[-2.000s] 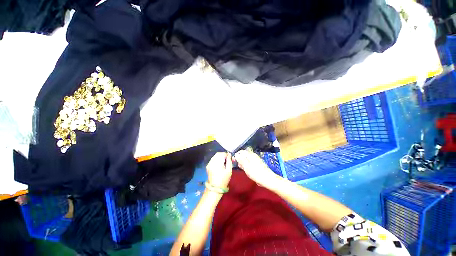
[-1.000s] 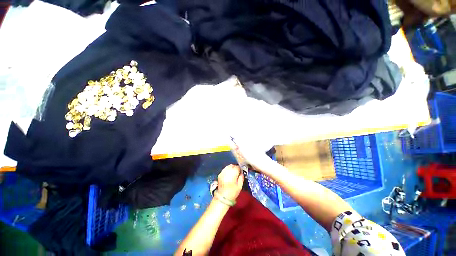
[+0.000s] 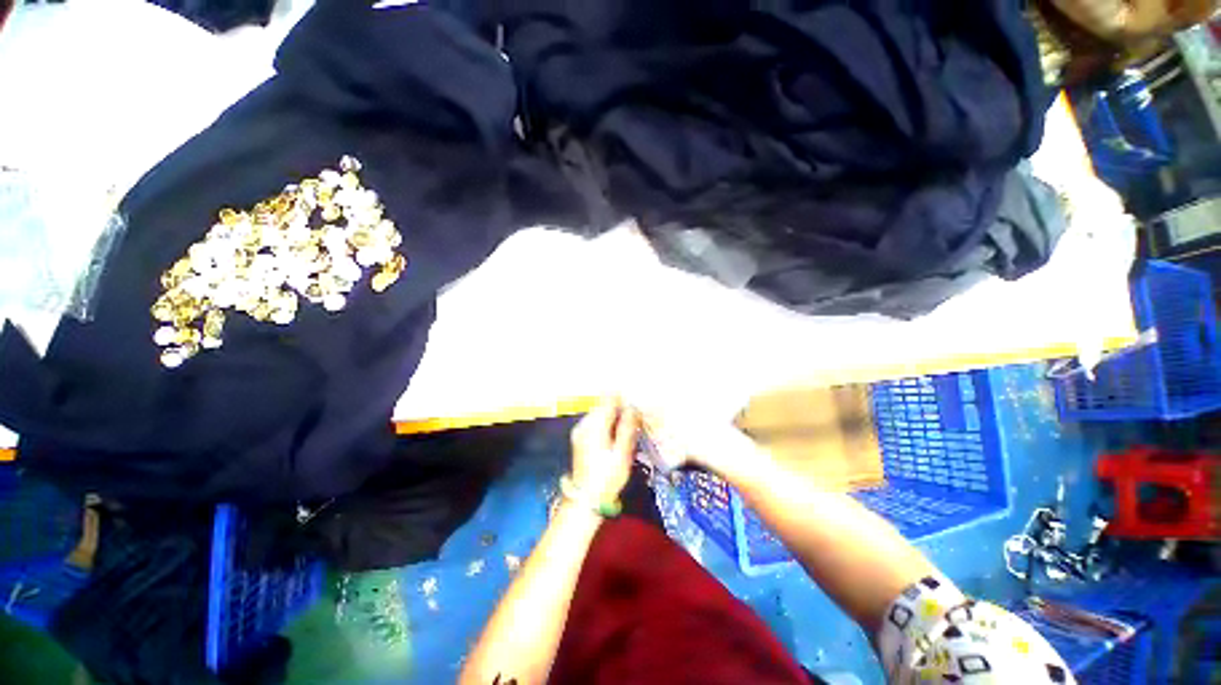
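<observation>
A pile of shiny gold and whitish buttons [image 3: 281, 254] lies loose on a dark garment [image 3: 335, 368] at the left of the white table. My left hand [image 3: 603, 452] is at the table's front edge, its fingers pinched together close to the right hand. My right hand [image 3: 690, 435] is beside it, bright and blurred. A thin, clear, glossy piece of plastic [image 3: 659, 462] shows between and just below the hands. Which hand grips it is too blurred to tell.
A large navy garment heap [image 3: 803, 147] covers the table's back. The white table [image 3: 536, 315] has a yellow-orange edge. Clear plastic [image 3: 60, 254] lies at the far left. Blue crates [image 3: 937, 448] stand on the floor below, one with a brown board. A red stool [image 3: 1162, 491] is at the right.
The thin pointed item seen above the hands one second ago no longer shows. My left hand has moved up slightly to the table edge. The button pile looks unchanged.
</observation>
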